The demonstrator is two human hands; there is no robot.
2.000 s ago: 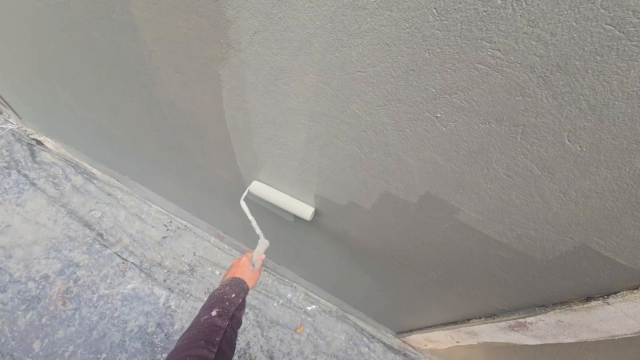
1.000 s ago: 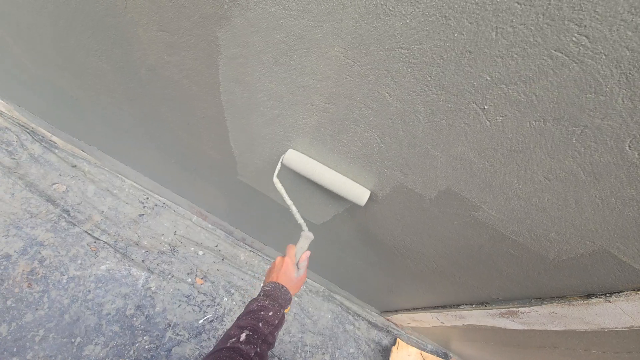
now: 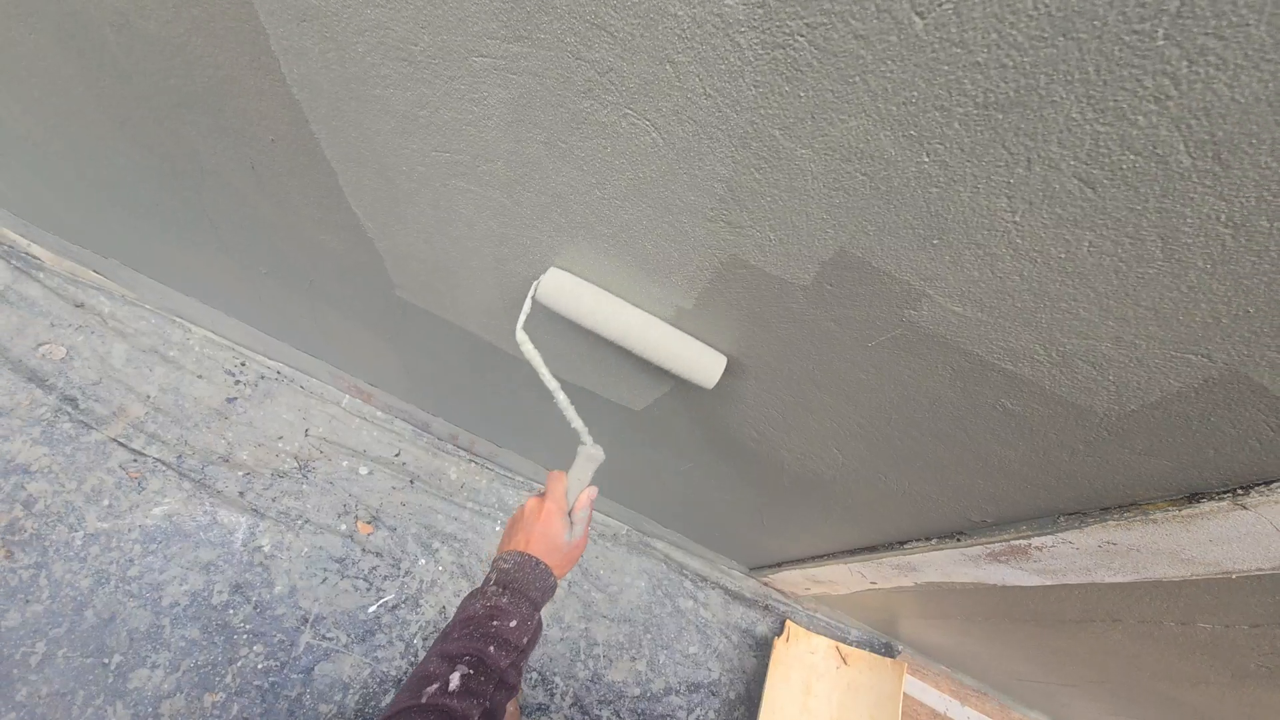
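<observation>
My left hand (image 3: 548, 522), in a dark, paint-flecked sleeve, grips the handle of a paint roller (image 3: 630, 328). The handle and bent wire frame are coated in pale paint. The roller's pale sleeve lies tilted against the textured grey wall (image 3: 960, 180), its right end lower. Around and above it the wall is lighter grey; darker grey runs along the lower left and lower right with a stepped edge. A lighter patch shows just under the roller. My right hand is not in view.
A paint-spotted sheet (image 3: 200, 520) covers the ground along the wall's base. A pale wooden board (image 3: 832, 680) lies at the bottom right. A whitish ledge (image 3: 1040, 552) meets the wall at the right, with another grey surface (image 3: 1080, 630) beyond.
The roller, still in my left hand, has moved to the right along the wall. Lighter grey now covers some wall around it that was darker before. The board has come further into view.
</observation>
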